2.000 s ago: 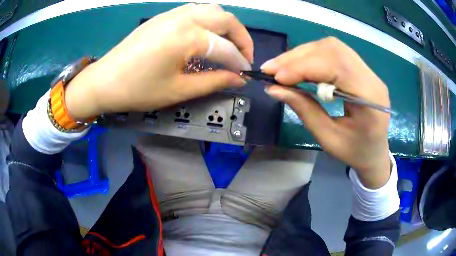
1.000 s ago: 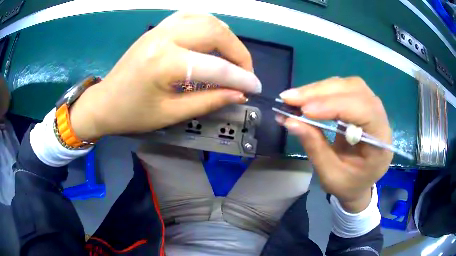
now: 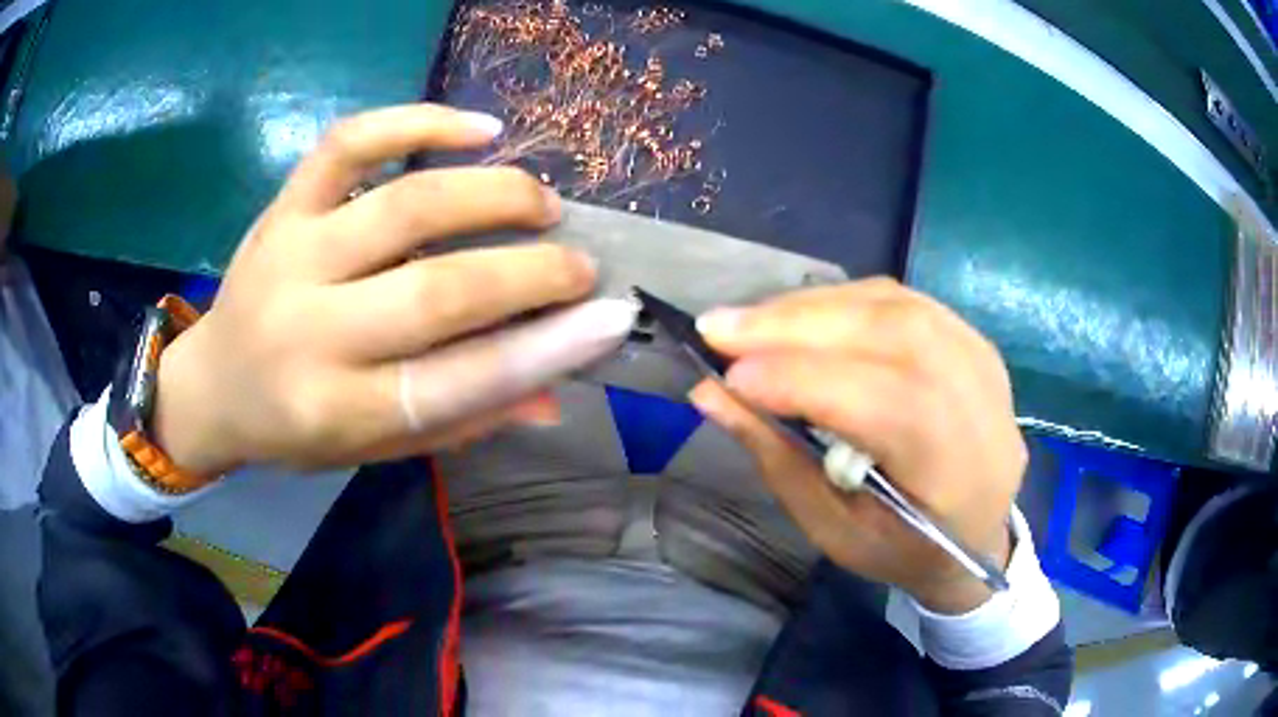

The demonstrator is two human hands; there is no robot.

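The grey metal housing [image 3: 701,259] lies at the near edge of the black parts tray [image 3: 827,154], partly covered by both hands. My right hand [image 3: 869,420] holds the tweezers [image 3: 918,521], their dark tips at an opening in the housing. My left hand [image 3: 421,301], with a whitish covering on one finger, lies over the housing's left part, that fingertip beside the tweezer tips. Its thumb is mostly hidden, and the hand seems to rest on or grip the housing. A loose pile of copper coils [image 3: 589,105] lies in the tray. Any coil at the tips is too small to tell.
The green bench [image 3: 1065,266] surrounds the tray, with a white strip [image 3: 1065,70] beyond it. A clear pack of copper-coloured strips [image 3: 1245,350] lies at the far right. Another housing [image 3: 1233,119] is at the upper right. A blue stool [image 3: 1114,518] stands below the bench at right.
My left hand has moved down and left, off the tray, uncovering the coil pile. The tweezers have moved left and down to the housing, which now sits slightly higher and turned.
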